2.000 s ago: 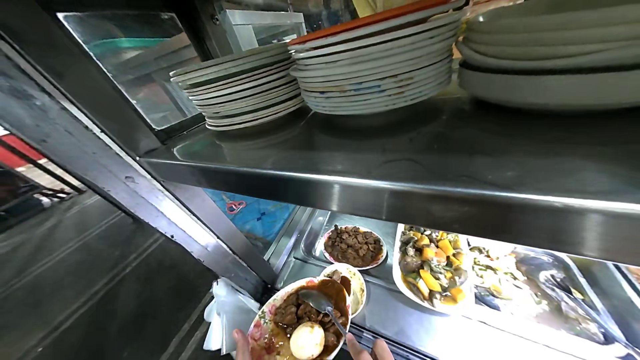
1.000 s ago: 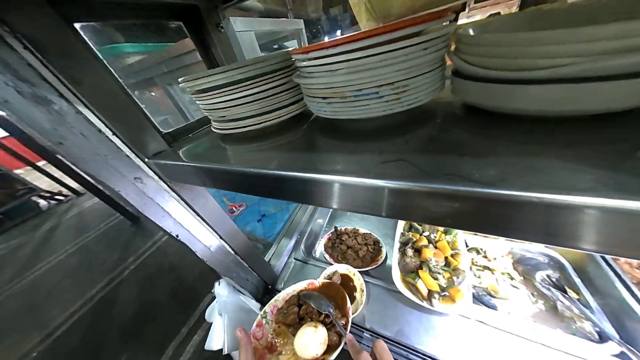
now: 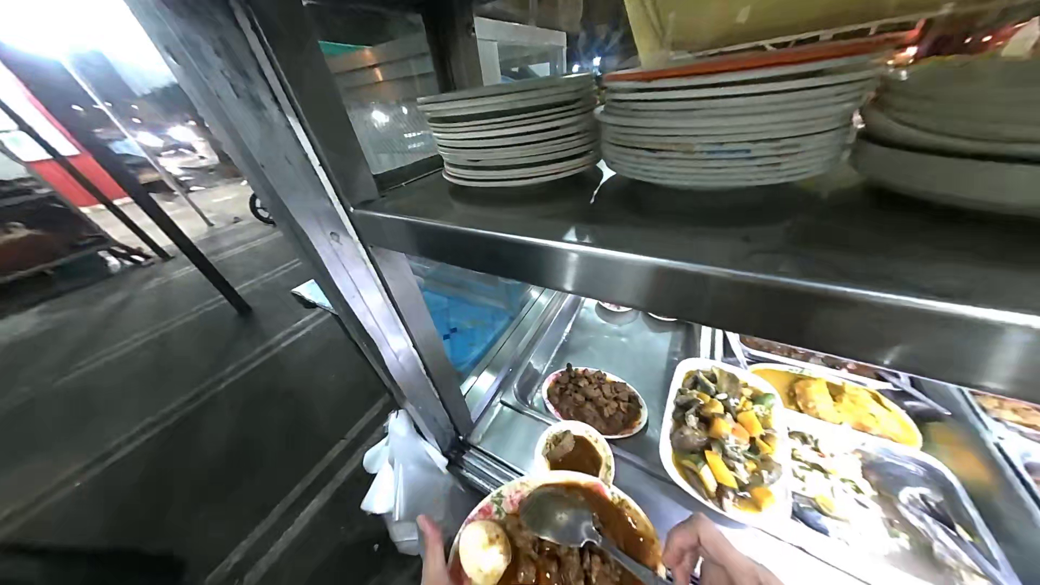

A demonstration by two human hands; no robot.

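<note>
My left hand point(image 3: 434, 552) grips the left rim of a floral-patterned bowl point(image 3: 505, 500) of meat stew, its thumb up beside the rim. My right hand point(image 3: 705, 546) is at the bowl's right rim, next to the handle of a metal spoon; whether it holds the spoon or the rim I cannot tell. Face down in the sauce lies the head of the spoon point(image 3: 556, 515), with a boiled egg point(image 3: 485, 552) to its left. Just beyond stands a small bowl of brown sauce point(image 3: 578, 452), and behind that an oval plate of chopped dark meat point(image 3: 595, 400).
A steel shelf point(image 3: 699, 280) crosses above the food, bearing stacked plates point(image 3: 516, 130), more plates point(image 3: 731, 126) and large dishes point(image 3: 959, 162). To the right are a vegetable dish point(image 3: 723, 439), a yellow curry dish point(image 3: 845, 402) and a fish tray point(image 3: 918, 496). White plastic bags point(image 3: 414, 479) hang beside the metal post point(image 3: 325, 203).
The view has shifted, showing more of the street and the food trays. Both hands remain at the bowl; its egg now appears left of the spoon's head instead of below it.
</note>
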